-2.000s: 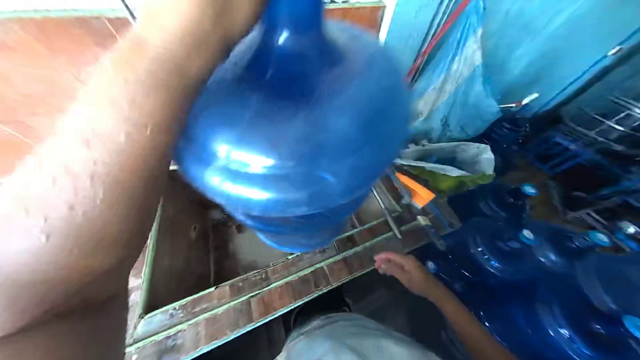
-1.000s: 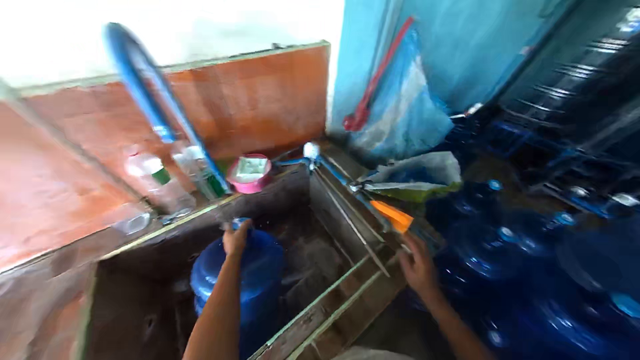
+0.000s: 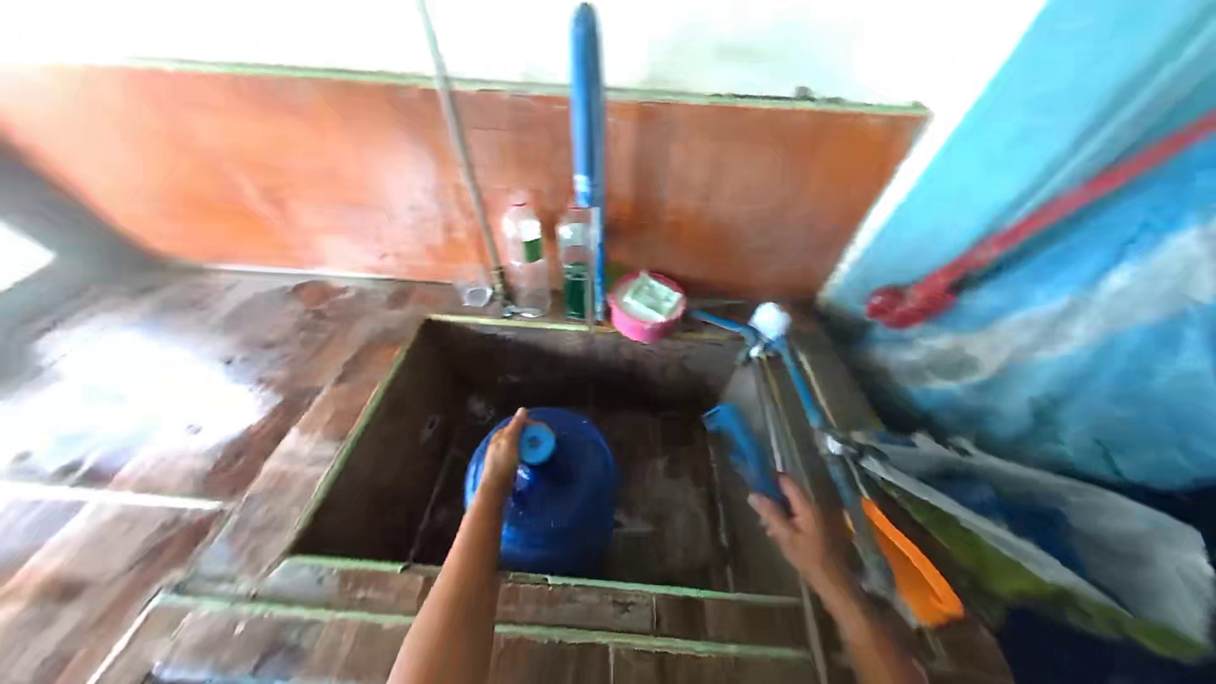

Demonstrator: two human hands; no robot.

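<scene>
A large blue water jug [image 3: 570, 499] stands upright in a tiled basin [image 3: 356, 465], its blue cap [image 3: 537, 443] facing up. My left hand [image 3: 503, 451] is at the jug's neck, with its fingers along the left side of the cap. Over the basin's right side, my right hand [image 3: 796, 522] holds a blue plastic tool [image 3: 744, 451], blurred, whose exact kind I cannot tell. An orange object [image 3: 912, 565] lies to the right of that hand, beside a blue pipe with a valve [image 3: 801, 385].
Two clear bottles [image 3: 528, 261] and a pink bowl [image 3: 646, 309] stand on the basin's back ledge. A blue pipe [image 3: 587, 123] rises behind them. A red long-handled tool [image 3: 1026, 228] and plastic bags [image 3: 1045, 522] are at the right.
The jug, raised in front of me two seconds ago, now stands in the basin. My right hand has taken hold of the blue tool. The view has swung left.
</scene>
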